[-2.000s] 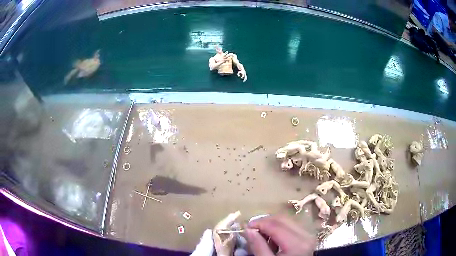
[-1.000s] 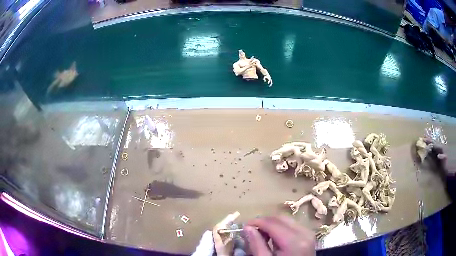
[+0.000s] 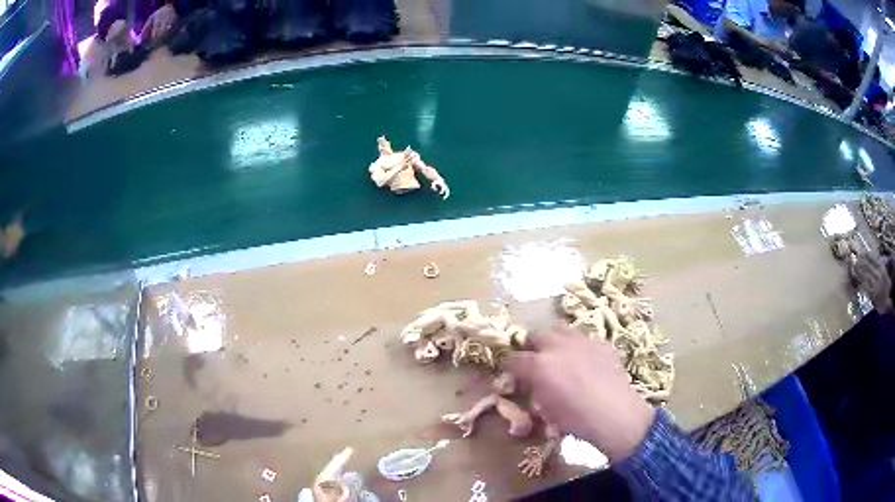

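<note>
My left hand (image 3: pixel 355 487), in a pale glove, is cut off by the bottom edge and holds a tan figure part (image 3: pixel 335 467). My right hand (image 3: pixel 579 387), bare with a blue checked sleeve, is over the heap of tan figure arms (image 3: pixel 461 328). Its fingertips are down among the arms; whether they grip one is hidden. More arms (image 3: pixel 628 319) lie behind and right of it, and loose ones (image 3: pixel 500 407) lie below its fingers. A small oval dish (image 3: pixel 404 464) sits near the bench edge with a thin stick resting across it.
A tan torso with arms (image 3: pixel 399 171) lies on the green belt (image 3: pixel 550 127). Crossed slivers (image 3: pixel 199 452), a dark stain (image 3: pixel 236 426) and small rings and tags mark the bench. A blue bin (image 3: pixel 800 422) is lower right. Another person's hand (image 3: pixel 870 277) is far right.
The view has turned right. My right hand has left the stick and the part in my left hand, and moved to the arm heap. The stick now lies on the dish.
</note>
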